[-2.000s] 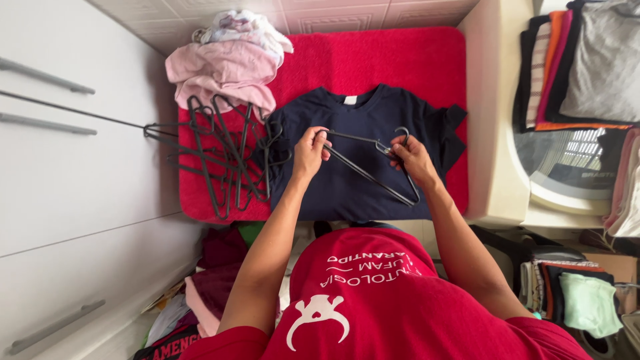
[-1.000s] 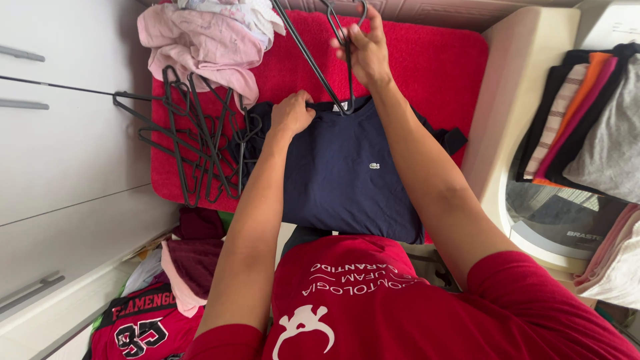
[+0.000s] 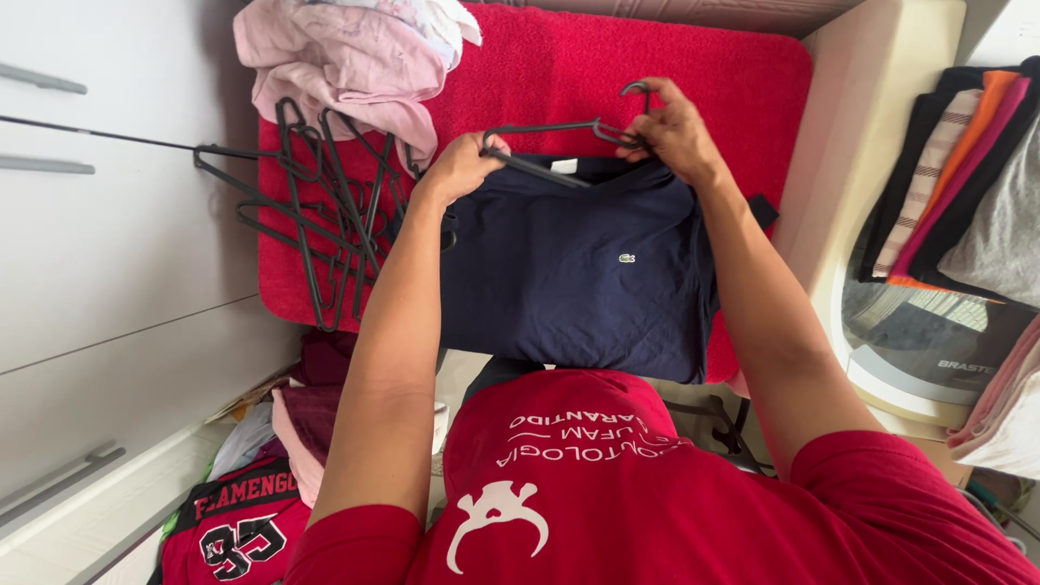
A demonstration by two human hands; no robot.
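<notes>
A navy T-shirt [image 3: 569, 276] with a small crest on the chest lies on a red towel-covered surface [image 3: 650, 49]. At its neckline is a black plastic clothes hanger [image 3: 552, 127], one end of which dips inside the collar. My left hand [image 3: 467, 166] grips the hanger's left end close to the collar. Near the hook, my right hand [image 3: 666, 134] holds the hanger above the shirt's right shoulder. Left of the shirt lies a tangle of black hangers [image 3: 333, 211], partly hidden by my left forearm.
Pink and white cloths [image 3: 349, 65] are heaped at the back left. White cabinets [image 3: 122, 244] stand on the left, with clothes [image 3: 244, 520] piled low beside them. At right, folded garments [image 3: 959, 179] rest on a washing machine [image 3: 910, 349].
The hanger was held above the shirt at first; now part of it is inside the collar. My right hand has come down from its raised position one second ago.
</notes>
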